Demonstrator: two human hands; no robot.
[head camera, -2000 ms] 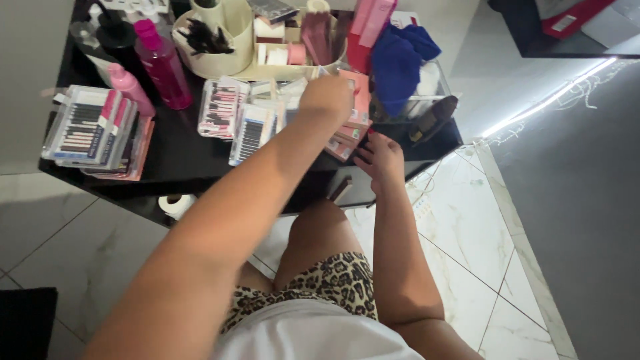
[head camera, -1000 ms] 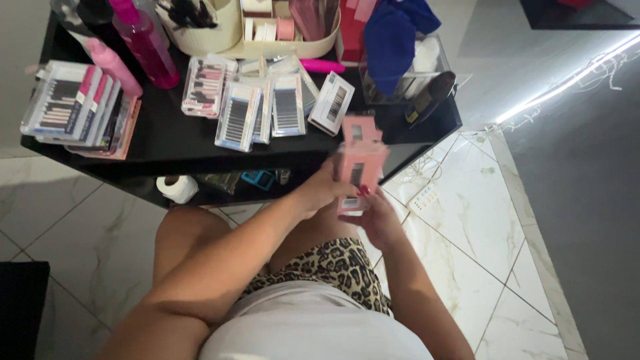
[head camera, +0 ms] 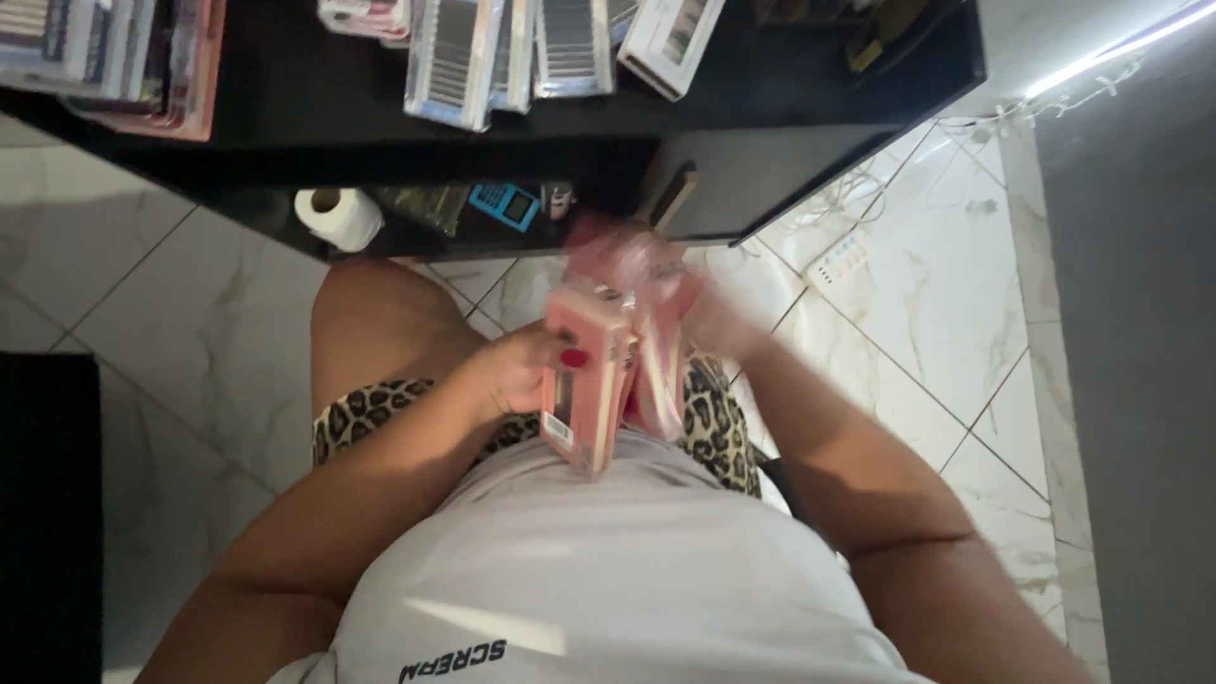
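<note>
Over my lap, my left hand (head camera: 527, 369) holds pink flat boxes (head camera: 589, 380) upright, a red-nailed digit across their face. One box bears a barcode and a small window. Just right of them, my right hand (head camera: 698, 304) is motion-blurred at more pink boxes (head camera: 657, 380) in shiny clear wrap; its fingers are hard to make out, so its grip cannot be told. On the black table lie clear cases of dark lash strips (head camera: 454, 62) and a white windowed box (head camera: 672, 43).
Stacked cases (head camera: 195, 71) stand at the table's left. An open shelf below holds a toilet paper roll (head camera: 344, 220) and a blue device with keys (head camera: 505, 206). A cabinet door handle (head camera: 674, 198) is beside it. A power strip (head camera: 838, 263) lies on the tiled floor.
Two seconds ago my hands were at the pink boxes on the table's edge; now the boxes are over my lap. Since one second ago, they have been parted into two groups. The view has tilted down.
</note>
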